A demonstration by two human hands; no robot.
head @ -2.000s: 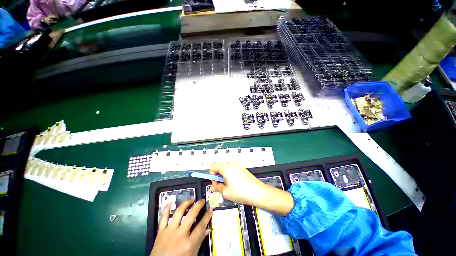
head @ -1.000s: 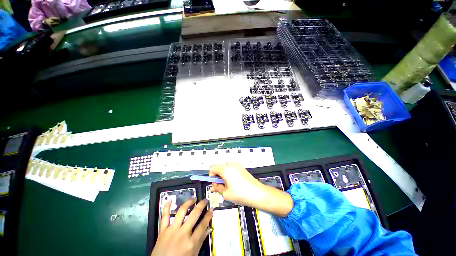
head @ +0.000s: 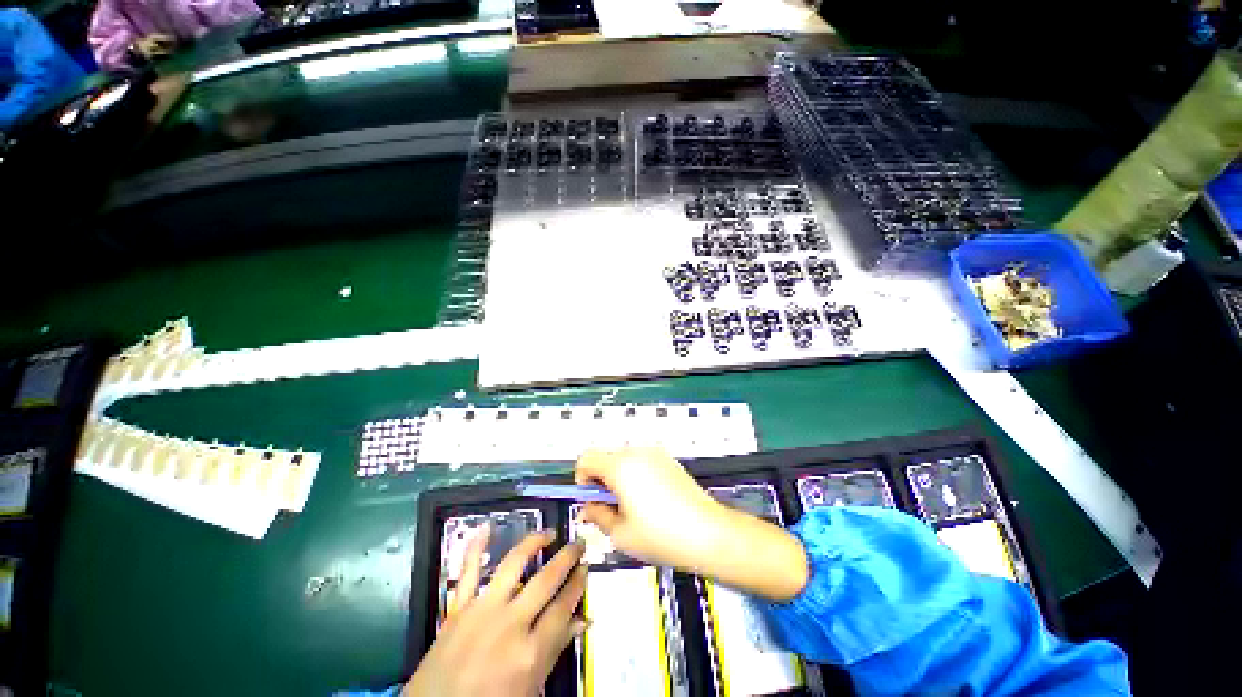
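A black carrier tray (head: pixel 425 545) holds several open phone bodies side by side. My right hand (head: pixel 651 507) is shut on a slim blue-violet tool (head: pixel 561 492), over the upper end of the second phone body (head: pixel 623 633) from the left. The tool points left, and its other end is hidden by my hand. My left hand (head: pixel 507 629) lies with spread fingers over the first phone body (head: pixel 507 524) and reaches the edge of the second. Whether its fingertips hold anything cannot be told.
A sticker strip (head: pixel 586 430) and a dot sheet (head: pixel 391 447) lie beyond the tray. Behind are a white board (head: pixel 572 306) with black modules, stacked blister trays (head: pixel 892 157) and a blue bin (head: pixel 1056 286). Fanned strips (head: pixel 204 470) and another tray are left. A person in pink is far left.
The whole view has shifted slightly. My left fingers have moved a little toward the second phone body. My right hand stays in the same place with the tool.
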